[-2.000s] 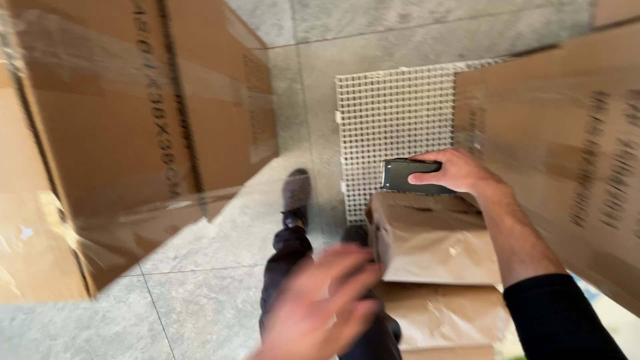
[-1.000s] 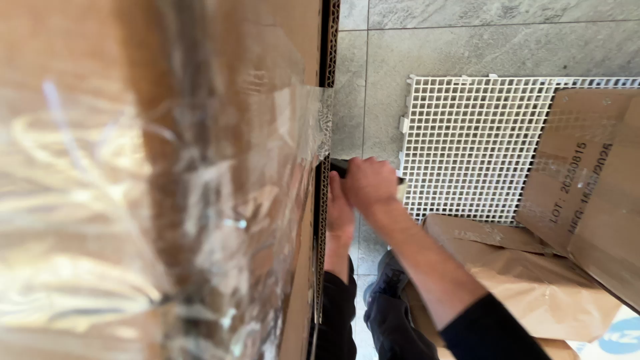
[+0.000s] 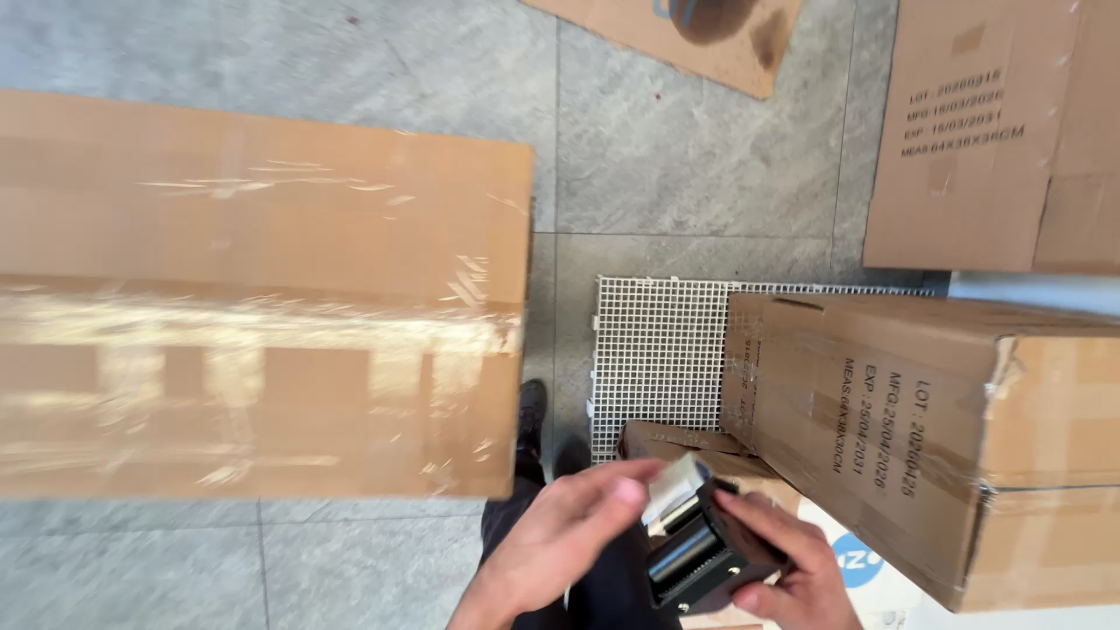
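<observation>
Low in the view, my right hand grips a black handheld device with a dark roller and small screws along its side. A pale strip, perhaps labels or tape, comes out of its upper end. My left hand is at the device's left, thumb and fingers around the pale strip; whether they pinch it cannot be told. Left of both hands lies a large cardboard box, its seam covered with shiny clear tape.
A white plastic grid mat lies on the grey tiled floor. Printed cardboard boxes stand on the right, another carton at upper right. A stained cardboard piece lies at the top. My shoe shows beside the large box.
Both hands were together at the edge of a taped box a second ago; now they are apart from it, holding the device lower in view. The view has shifted strongly.
</observation>
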